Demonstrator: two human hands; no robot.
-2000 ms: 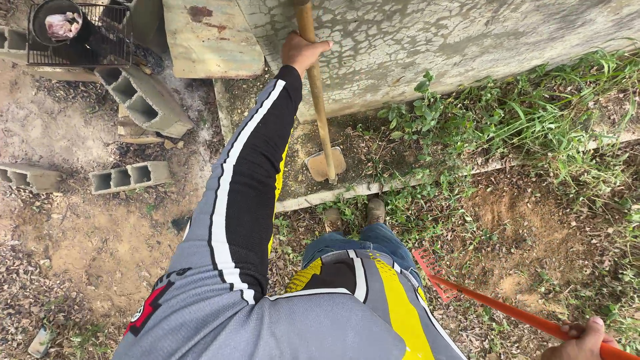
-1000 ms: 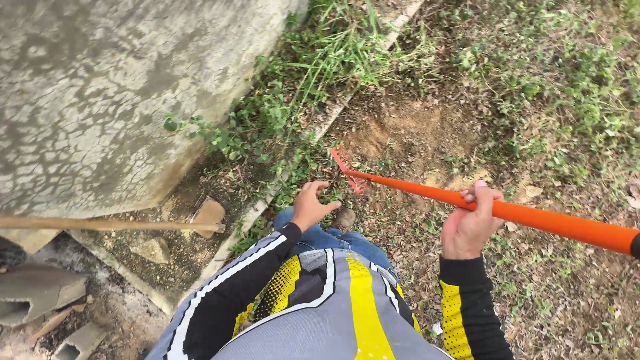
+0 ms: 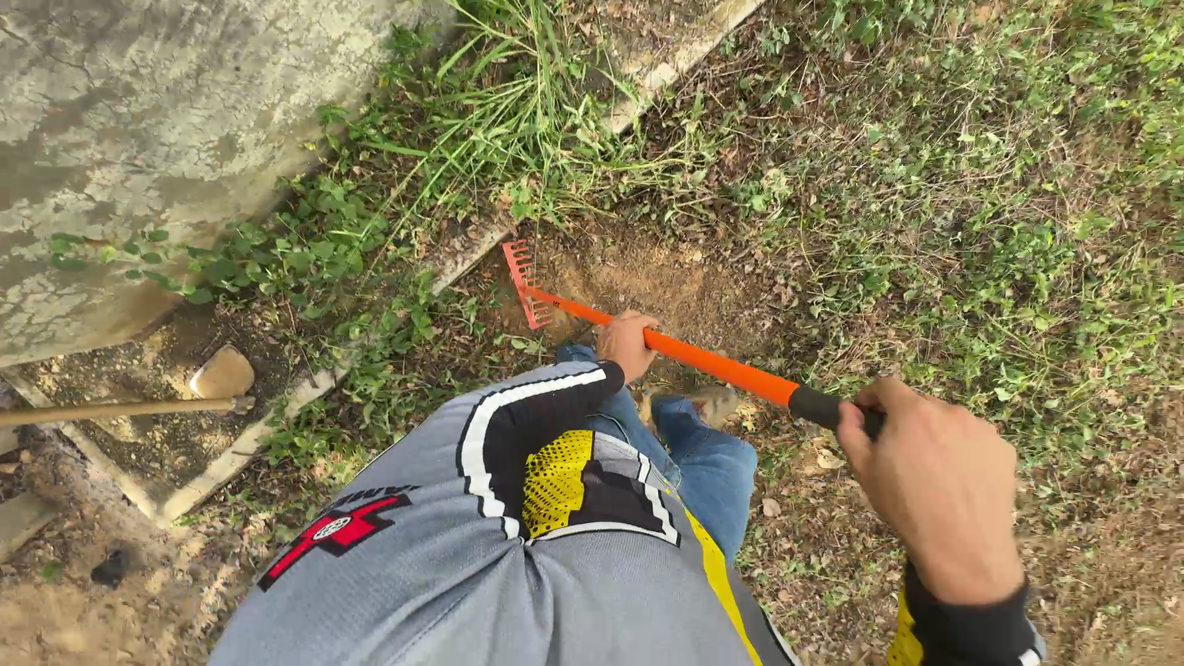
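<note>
A garden rake with a red toothed head and an orange handle [image 3: 726, 368] slants across the middle of the head view. Its head [image 3: 527, 285] rests at a patch of bare soil beside a concrete edging. My left hand [image 3: 629, 346] is closed around the lower handle, not far above the rake head. At the handle's black end grip, my right hand [image 3: 934, 476] is wrapped on it, seen from its back, with some fingers hidden. A long wooden-handled tool with a flat blade [image 3: 223, 373] leans at the left, touched by neither hand.
A weathered concrete wall [image 3: 166, 139] fills the upper left. Concrete edging [image 3: 242, 450] runs diagonally through weeds [image 3: 518, 111]. Low green plants and dry leaves [image 3: 980, 213] cover the ground at right. My boot [image 3: 712, 405] stands just below the rake handle.
My left hand was on the wooden handle, then free, and is now on the rake's lower handle. My right hand has shifted to the black end grip. The view has turned to the right.
</note>
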